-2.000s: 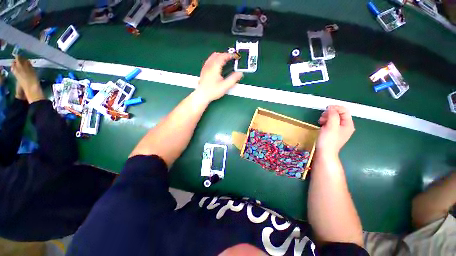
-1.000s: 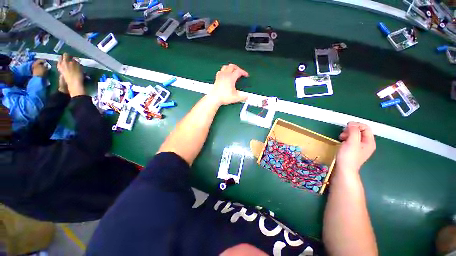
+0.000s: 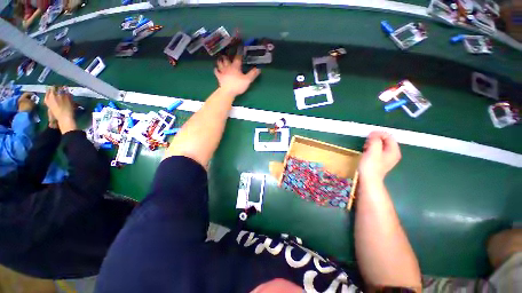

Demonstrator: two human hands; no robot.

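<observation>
My left hand (image 3: 233, 74) reaches over the green belt with fingers spread, beside a grey housing (image 3: 257, 54); its fingertips are dark and blurred. My right hand (image 3: 379, 153) is curled at the right rim of the cardboard parts box (image 3: 326, 150); what its fingers hold, if anything, cannot be told. Small blue-grey parts with red wires (image 3: 317, 182) fill much of the box. One white housing (image 3: 271, 139) lies left of the box near the rail, with a small round part at its top. Another white housing (image 3: 250, 191) lies nearer me.
A white rail (image 3: 337, 127) separates bench and belt. Several housings, including a white one (image 3: 313, 96), lie along the belt. A pile of part-built units (image 3: 133, 129) lies at left by another worker's hands (image 3: 60, 109). Another person's arm shows at lower right.
A white housing came from the belt over the rail onto the bench beside the box. My left hand then left it and reached farther over the belt. My right hand stayed at the box.
</observation>
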